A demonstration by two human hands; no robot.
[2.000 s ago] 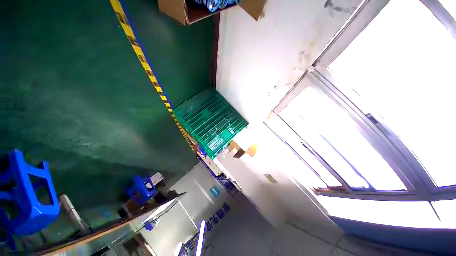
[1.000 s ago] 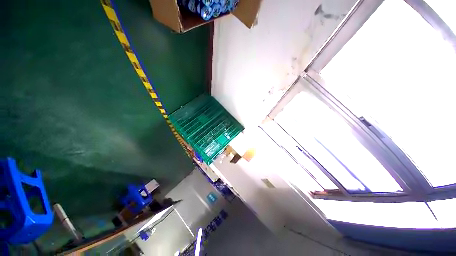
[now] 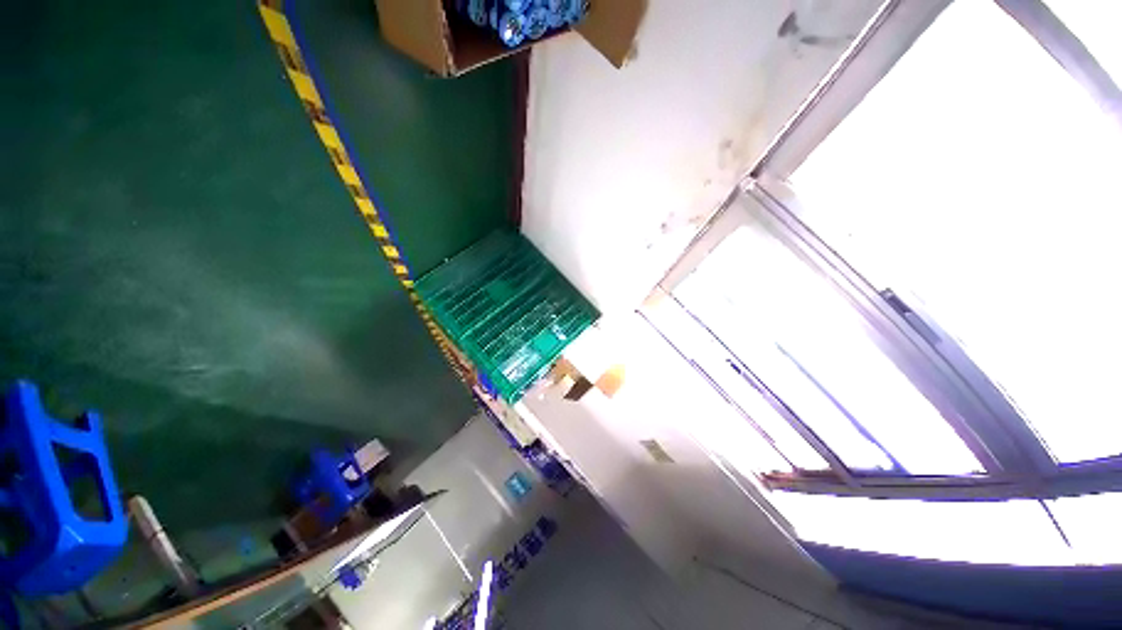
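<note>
Neither of my hands is in the picture, and no work piece shows. The view is tilted sideways. Nearest in front of me at the left edge is a blue plastic stool on the green floor. A green slatted pallet or crate lies in the middle, against the white wall. An open brown cardboard box at the top edge holds several blue-and-white round items, cut off by the frame.
Yellow-black floor tape runs from the top to the pallet. A second blue stool stands farther off. A bench edge crosses the lower left. Bright windows fill the right. A small brown carton lies beside the pallet.
The camera view has shifted slightly. The cardboard box shows more of its contents than two seconds ago, and the near blue stool sits farther left. No object has visibly moved by itself.
</note>
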